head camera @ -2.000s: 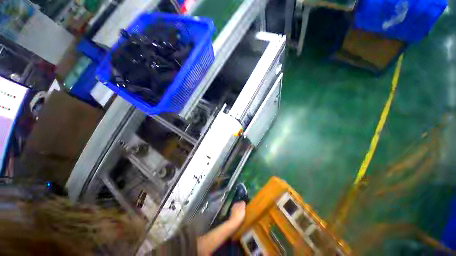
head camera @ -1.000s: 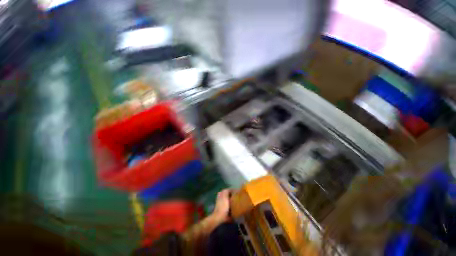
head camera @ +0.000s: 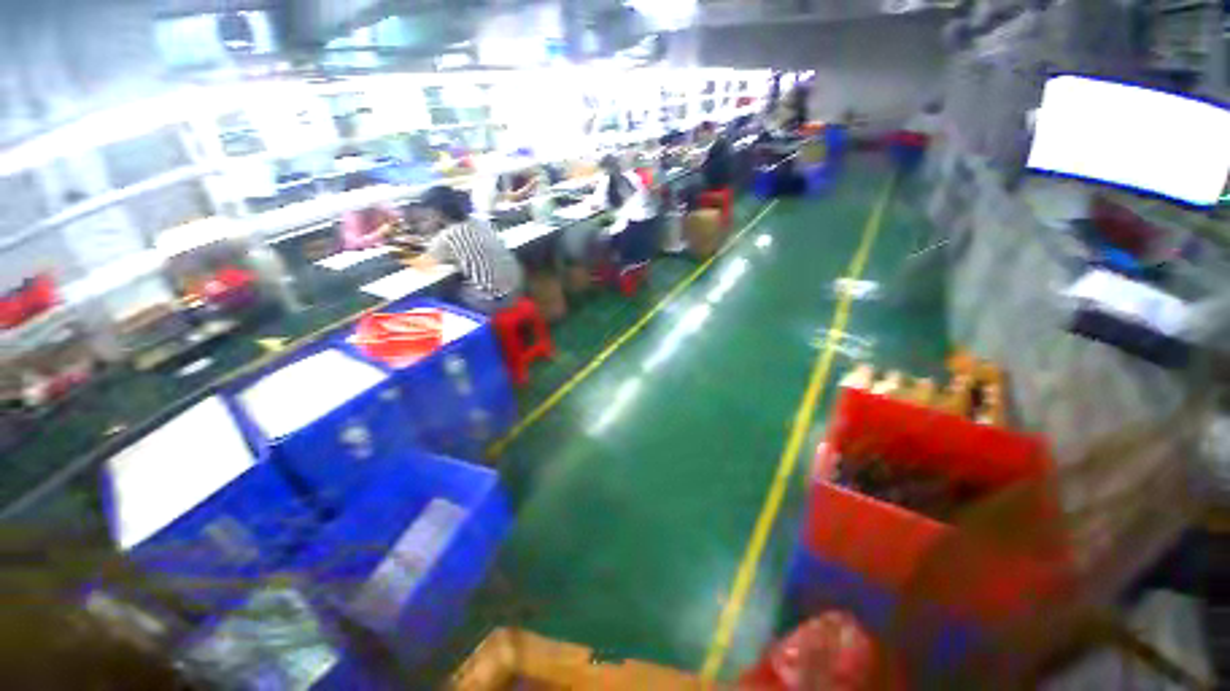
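Observation:
The top edge of an orange fixture (head camera: pixel 573 661) shows at the bottom of the picture; the rest is cut off. Neither of my hands is in view, so I cannot see how the fixture is held. A red plastic bin (head camera: pixel 884 529) with a heap of dark units (head camera: pixel 904 483) stands on a blue bin on the floor at the right. Behind it are spare orange fixtures (head camera: pixel 978 385). The picture is blurred.
Blue bins (head camera: pixel 459 533) stand at the left, some with pale tops. A red stool (head camera: pixel 523 338) and a seated person in a striped top (head camera: pixel 475 263) are beyond, along a bench line. Yellow lines mark the green floor (head camera: pixel 648 459). A bright monitor (head camera: pixel 1130 139) is upper right.
The view has swung from the conveyor to the aisle. The hand on the fixture has left the picture, and only the fixture's edge shows low down. The red bin is now at the right.

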